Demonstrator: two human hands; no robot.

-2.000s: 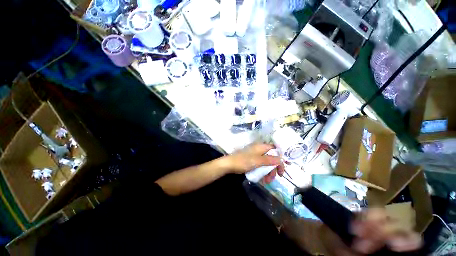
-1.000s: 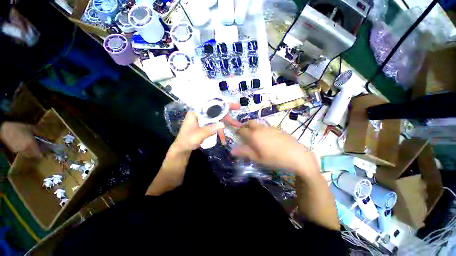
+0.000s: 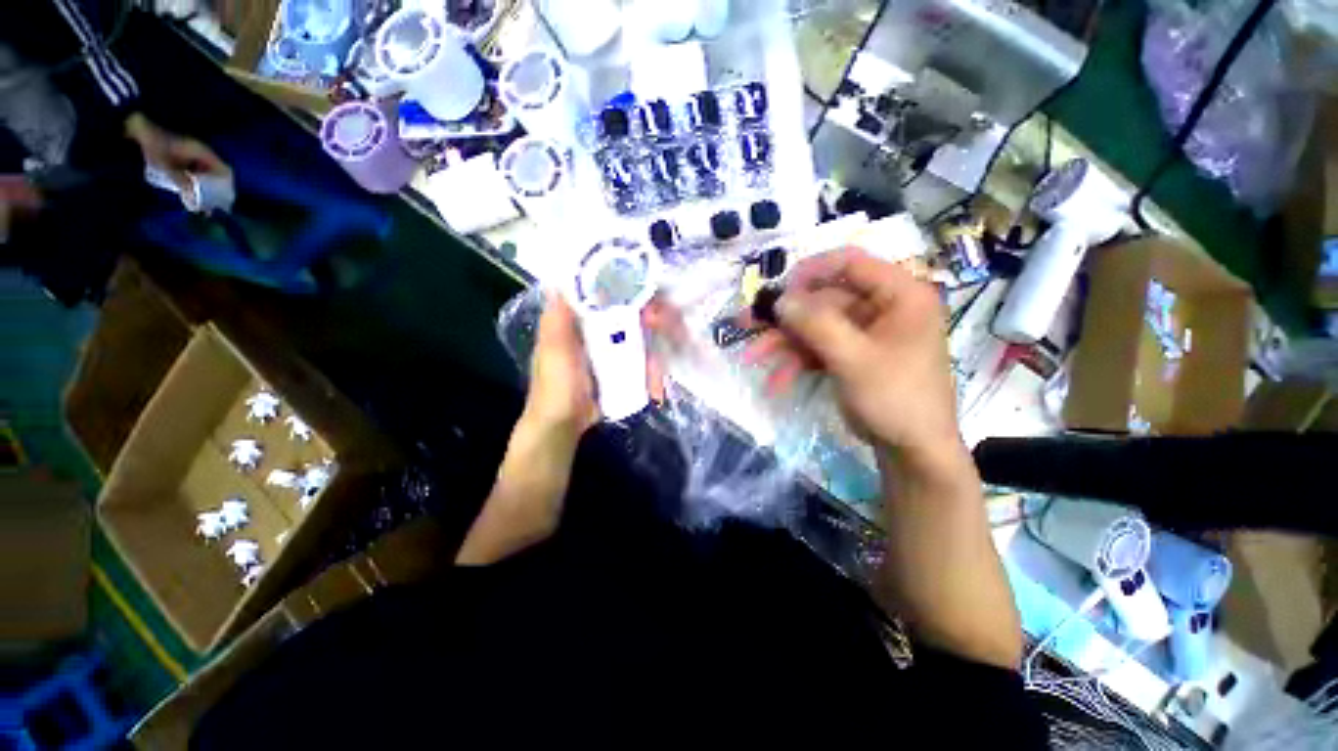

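Note:
My left hand (image 3: 565, 374) holds a white handheld fan body (image 3: 618, 360) upright, its ringed round head at the top and a small dark opening on the handle. My right hand (image 3: 869, 341) is to the right of it and pinches a small dark panel (image 3: 766, 302) between thumb and fingers, apart from the fan. Rows of dark panels lie in a clear blister tray (image 3: 687, 165) beyond the hands.
White and lilac fan bodies (image 3: 367, 143) stand at the back left. A larger white gun-shaped tool (image 3: 1045, 264) and a brown carton (image 3: 1159, 338) are at right. The black screwdriver (image 3: 1145, 481) extends in from the right. Another person's hand (image 3: 184, 159) shows at upper left, above an open carton (image 3: 220, 484).
The fan body now stands face-up with its handle towards me. My right hand has moved right, away from it, and now holds a dark panel. The other person's hand has left the carton.

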